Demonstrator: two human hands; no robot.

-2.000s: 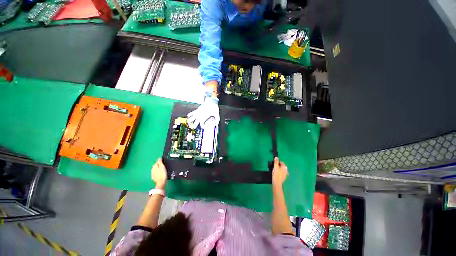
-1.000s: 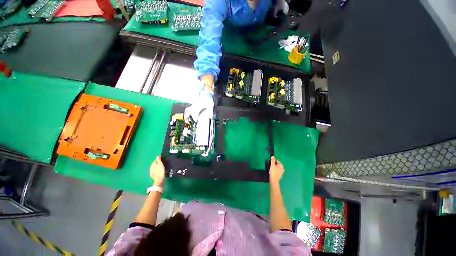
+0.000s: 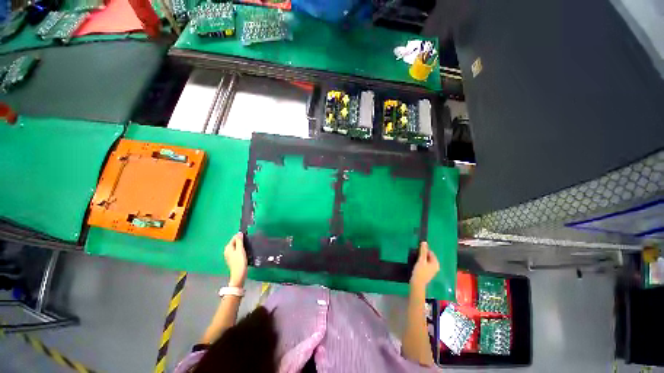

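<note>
The black board carrier (image 3: pixel 338 175) lies over the green mat in front of me, and green shows through both of its cut-outs. My left hand (image 3: pixel 236 256) holds its near left corner. My right hand (image 3: pixel 425 265) holds its near right corner. No circuit board sits in this carrier. Behind it, two circuit boards (image 3: pixel 349 114) with yellow parts and pale strips sit side by side in another dark carrier on the conveyor.
An orange fixture (image 3: pixel 148 189) lies on the mat at left. Across the conveyor rails (image 3: pixel 221 103) are boards (image 3: pixel 263 26), a yellow cup (image 3: pixel 420 70) and a blue sleeve. A large grey machine (image 3: pixel 542 95) stands at right. A black bin (image 3: pixel 518 357) with boards is on the floor.
The other person's gloved hand and the board under it have gone from my carrier. Both cut-outs now show green. The carrier and my right hand have shifted slightly right.
</note>
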